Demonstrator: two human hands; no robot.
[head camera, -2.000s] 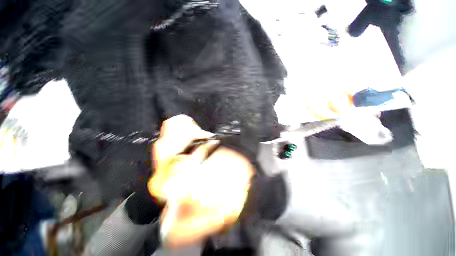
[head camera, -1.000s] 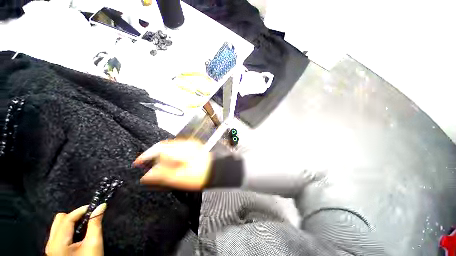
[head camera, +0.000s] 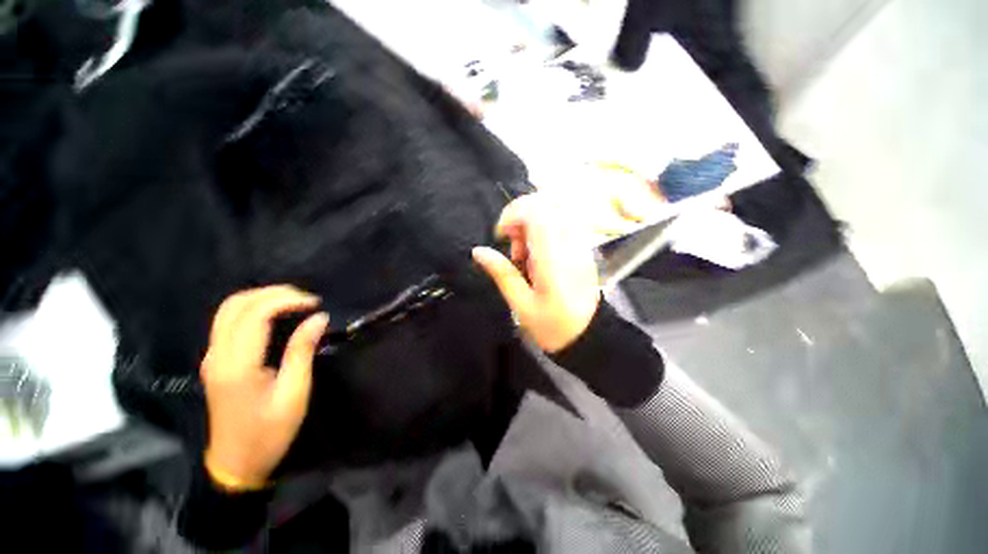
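Observation:
A dark jacket (head camera: 358, 206) covers the table edge and my lap. A black braid trim with light flecks (head camera: 395, 311) runs along its lower edge, and another flecked strip shows further up. My left hand (head camera: 257, 379) pinches the edge with the trim between thumb and fingers, at the trim's left part. My right hand (head camera: 549, 271) is over the jacket's right side, right of the trim's end, with its thumb apart from curled fingers. The picture is blurred; no needle or thread can be made out.
On the white table (head camera: 607, 130) lie yellow-handled scissors (head camera: 620, 200), a blue patterned cloth (head camera: 699, 173) and small dark pieces (head camera: 585, 79). A white cloth (head camera: 723, 237) hangs by the table corner. Another white cloth (head camera: 54, 373) is at the left.
The view has swung, so jacket and table sit differently. A second ago my right hand was blurred above the jacket; now it is at the jacket's right side. My left hand still pinches the trim.

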